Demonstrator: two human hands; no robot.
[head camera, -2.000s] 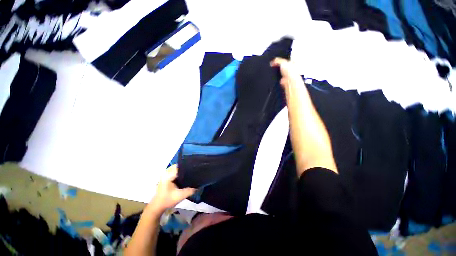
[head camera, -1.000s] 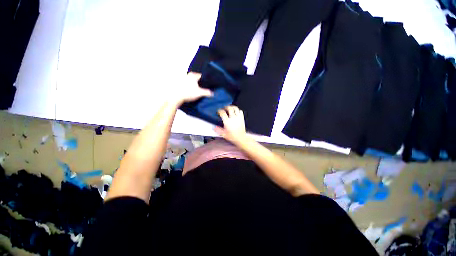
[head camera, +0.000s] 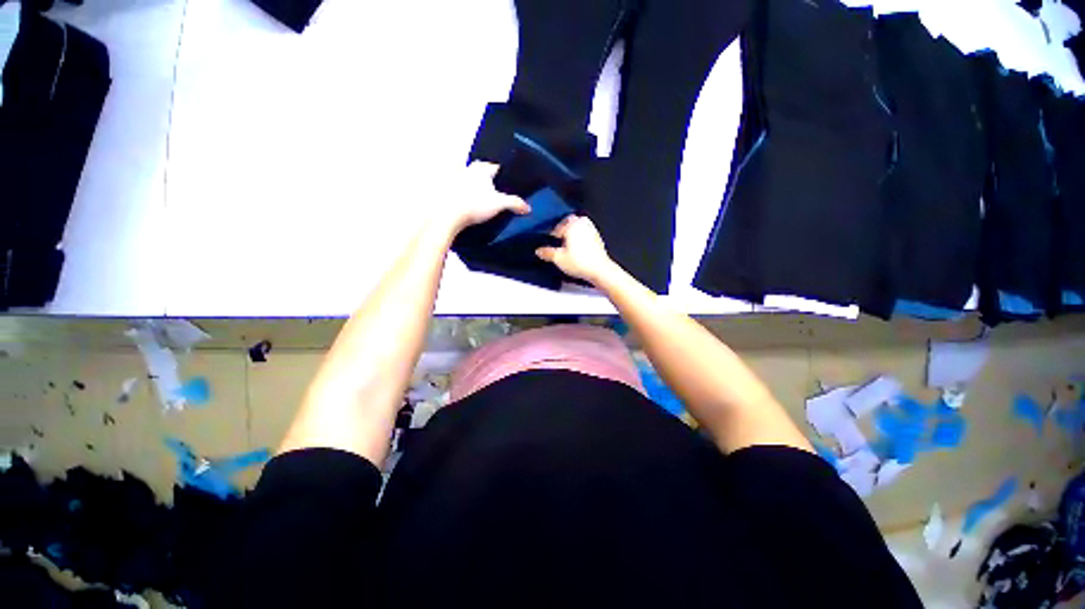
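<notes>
A black panel stack (head camera: 557, 71) lies across the white table, its near end folded up with a blue face showing (head camera: 538, 215). My left hand (head camera: 482, 205) grips the left side of the folded end, thumb on the blue face. My right hand (head camera: 575, 250) pinches the right side of the same fold, fingers bent. The hands are a short way apart. Whether a strip or tie is between the fingers is too blurred to tell.
Another long black panel (head camera: 648, 155) lies just right of the stack. More dark panels (head camera: 821, 155) lie in a row to the right. A dark stack (head camera: 54, 155) lies at the far left. White and blue scraps (head camera: 916, 422) and dark heaps are on the tan floor.
My right hand has come from the stack's far end down to the near end beside my left hand. The near end is now folded and held by both. The view has shifted down toward the table edge.
</notes>
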